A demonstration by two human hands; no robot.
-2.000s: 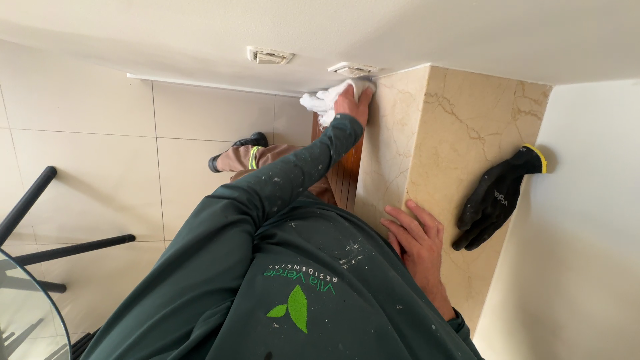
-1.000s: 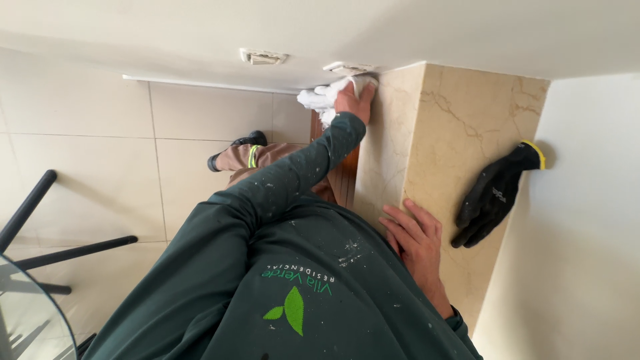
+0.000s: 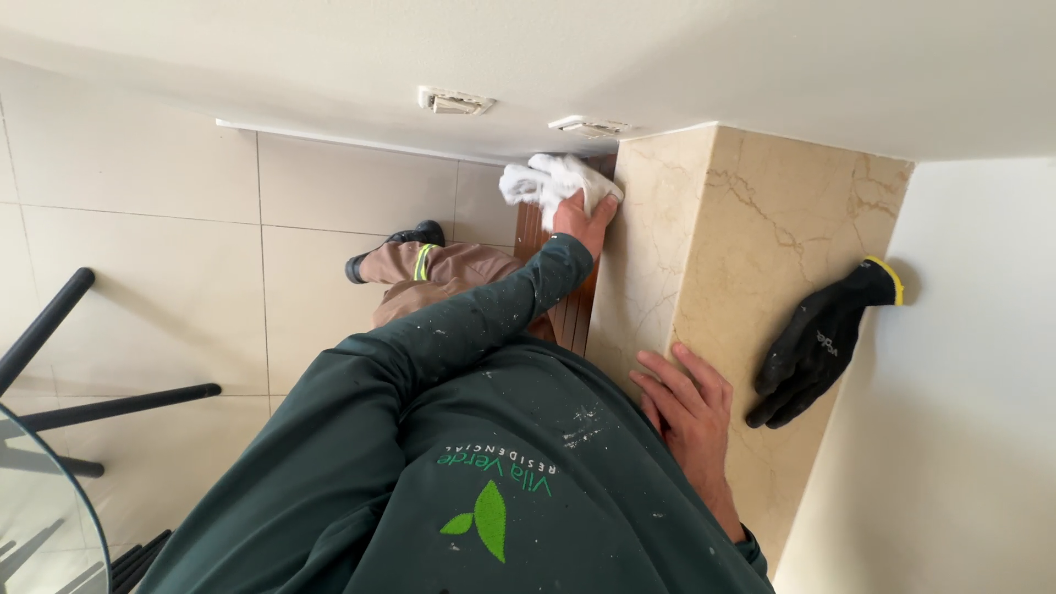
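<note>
My left hand (image 3: 586, 221) is closed on a bunched white cloth (image 3: 544, 183), beside the left face of a beige veined stone ledge (image 3: 652, 198) and close to the white wall. Below the cloth a strip of reddish-brown slatted wood (image 3: 573, 309) shows, partly hidden by my sleeve. My right hand (image 3: 689, 408) rests on the ledge near its edge, holding nothing, with its fingers slightly apart. To the right of that hand, a black work glove with a yellow cuff (image 3: 813, 346) lies on the stone top.
Two switch or socket plates (image 3: 455, 101) are set in the wall (image 3: 330, 66) above the cloth. Pale floor tiles (image 3: 148, 297) extend to the left. Black furniture legs (image 3: 124, 407) and a round glass top (image 3: 62, 487) stand at the lower left. Another white wall (image 3: 973, 371) bounds the ledge at right.
My left hand and the cloth have moved a little away from the wall with the plates, toward my body. My right hand and the black glove have stayed in place.
</note>
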